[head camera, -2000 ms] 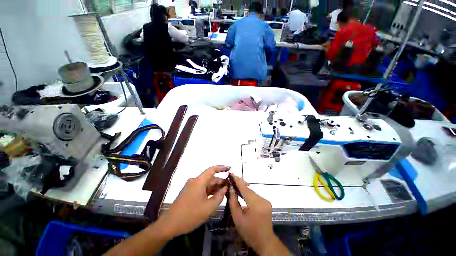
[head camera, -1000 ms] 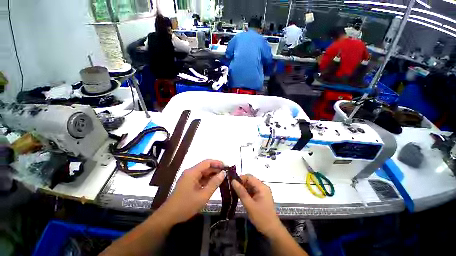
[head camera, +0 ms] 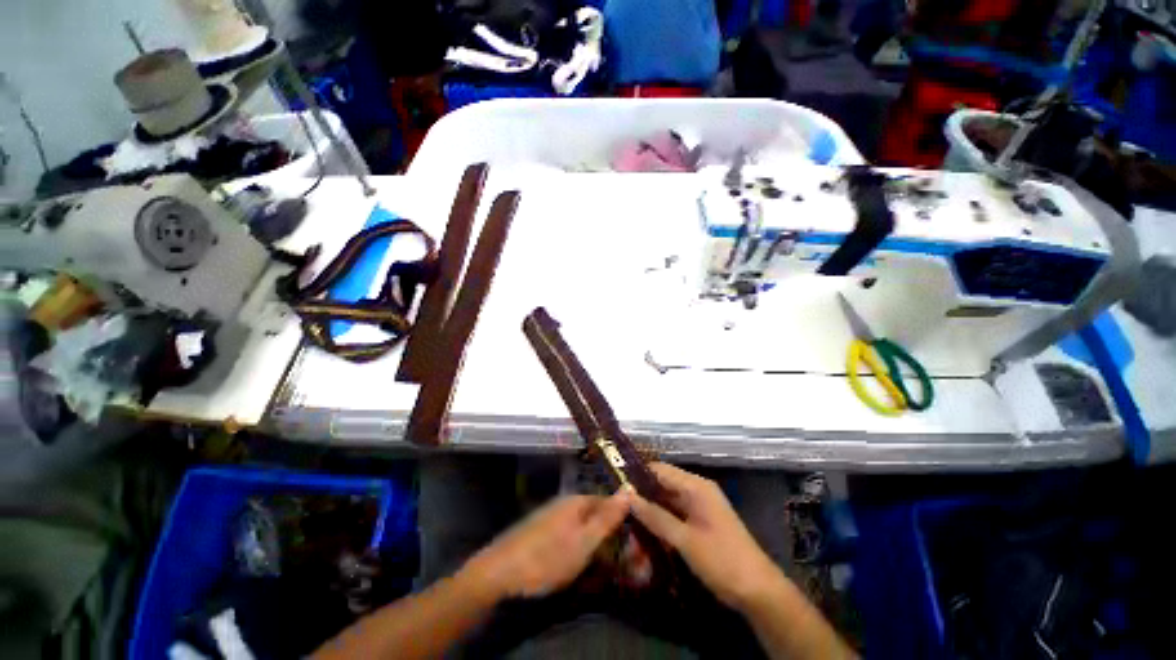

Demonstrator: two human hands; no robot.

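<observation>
A dark brown strip (head camera: 574,384) with a pale line down its length lies slantwise from the table onto its front edge. A small gold-coloured part shows on it near my hands. My left hand (head camera: 561,539) and my right hand (head camera: 690,513) grip its near end below the table edge, close together. The part of the strip beneath my hands is hard to make out. Two more dark brown strips (head camera: 480,277) lie flat to the left. The white sewing machine (head camera: 903,264) stands to the right, with nothing seen under its needle area.
Yellow and green scissors (head camera: 886,374) lie on the machine bed. Dark trim loops (head camera: 361,310) lie on a blue patch at left, beside another machine (head camera: 161,245). A white tub (head camera: 568,123) stands behind the table. Blue crates (head camera: 161,542) are below on both sides.
The view has tilted down. My hands have moved down past the table's front edge, and the strip, earlier bunched and hanging between my fingers, now stretches forward onto the table.
</observation>
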